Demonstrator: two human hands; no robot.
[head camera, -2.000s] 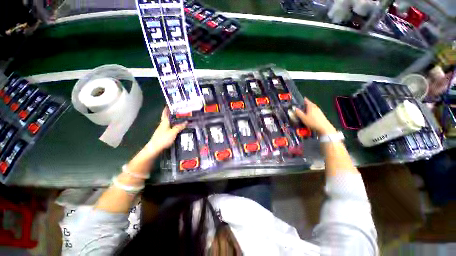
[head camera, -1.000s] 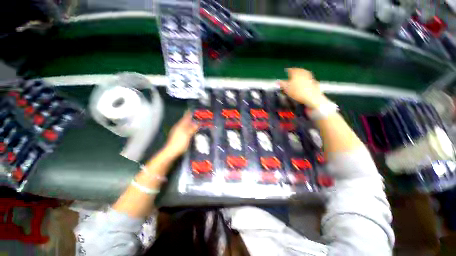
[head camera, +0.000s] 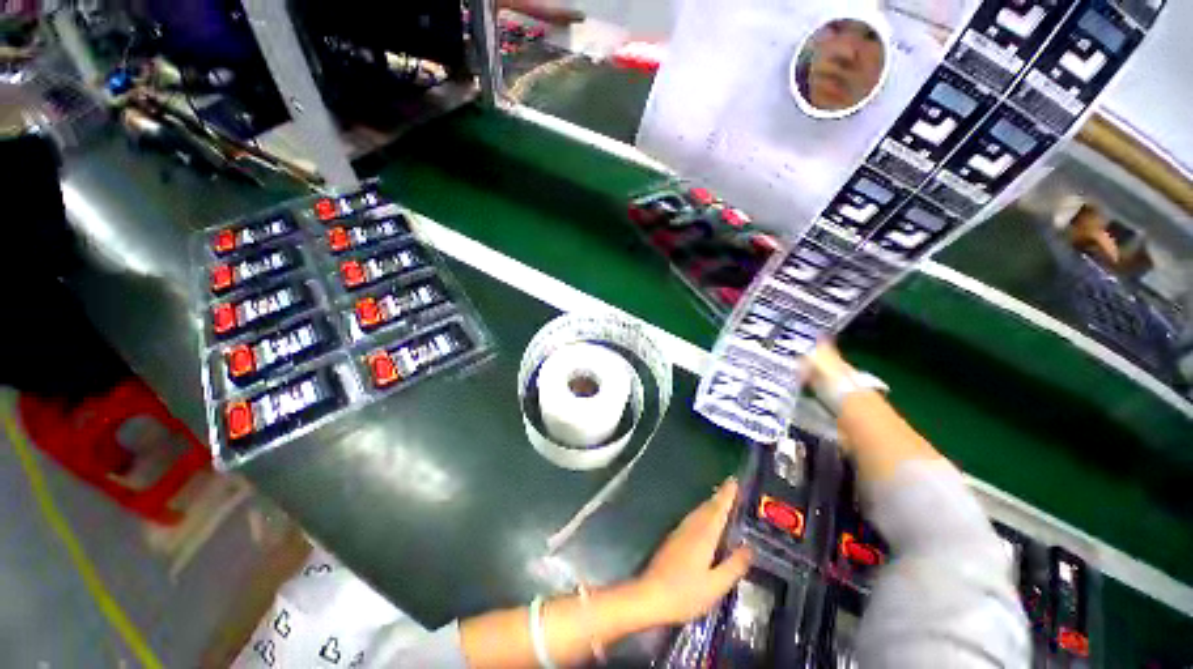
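Observation:
A long printed label sheet (head camera: 900, 196) slants from the upper right down to the tray. My right hand (head camera: 827, 371) is at its lower right edge; its fingertips are partly hidden, and any grip is unclear. My left hand (head camera: 693, 565) holds the left edge of a clear tray (head camera: 743, 533), thumb over the rim. The tray holds black-and-red devices (head camera: 781, 510); my right arm covers part of it. A white label roll (head camera: 582, 396) stands left of the tray with its tail loose on the bench.
Another clear tray (head camera: 353, 342) of devices lies on the bench at left. A further tray (head camera: 713, 248) is on the green conveyor (head camera: 523, 196). A white panel (head camera: 720, 111) with a round opening or mirror showing a person stands behind. A red stool (head camera: 131, 451) is low left.
The view has swung left, bringing the left tray and white panel into fuller view. My right hand has moved from the tray's back edge to the label sheet's lower end. My left hand stays at the tray's left edge.

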